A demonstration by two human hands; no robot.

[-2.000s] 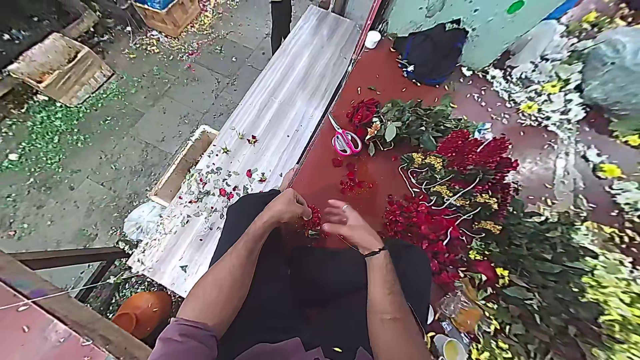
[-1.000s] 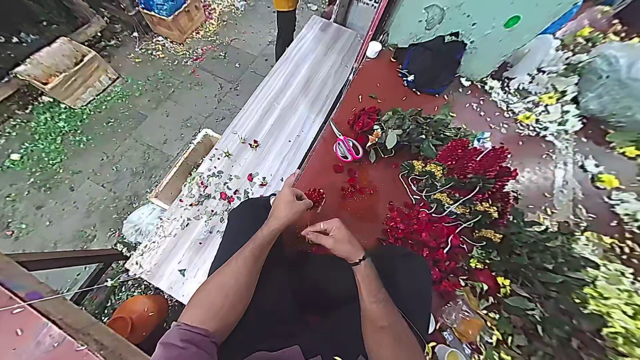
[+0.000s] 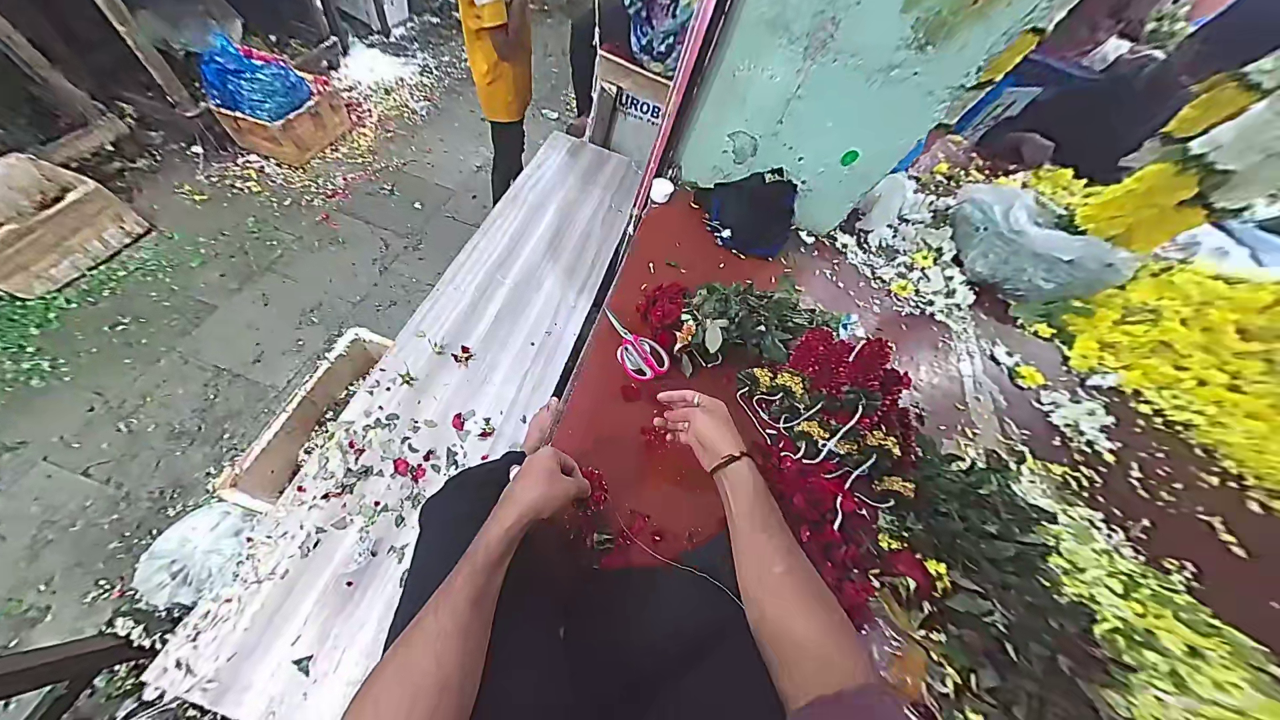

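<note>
My left hand [image 3: 545,487] is closed on a small bunch of red flowers [image 3: 592,492], which shows at its fingertips above my lap. A thin thread [image 3: 668,556] trails from near the bunch toward my right forearm. My right hand [image 3: 700,428] is raised over the red tabletop with its fingers apart, near loose red petals [image 3: 655,434]; nothing is plain in it. Pink-handled scissors [image 3: 640,357] lie partly spread beyond it. Behind them are red roses with green leaves [image 3: 750,318]. Red and yellow garlands with white strings [image 3: 835,400] lie to the right.
A pale plank bench [image 3: 520,290] with scattered petals runs along the left, beside a wooden crate [image 3: 300,420]. A dark cloth bag [image 3: 752,214] rests by the green wall. Yellow flowers [image 3: 1190,350] and a plastic bag [image 3: 1030,240] are at right. A person in yellow [image 3: 497,70] stands beyond the bench.
My right hand has moved away from the red bunch and from my left hand, out over the tabletop, and its fingers have spread. The person in yellow shows more fully. The view has tilted up somewhat.
</note>
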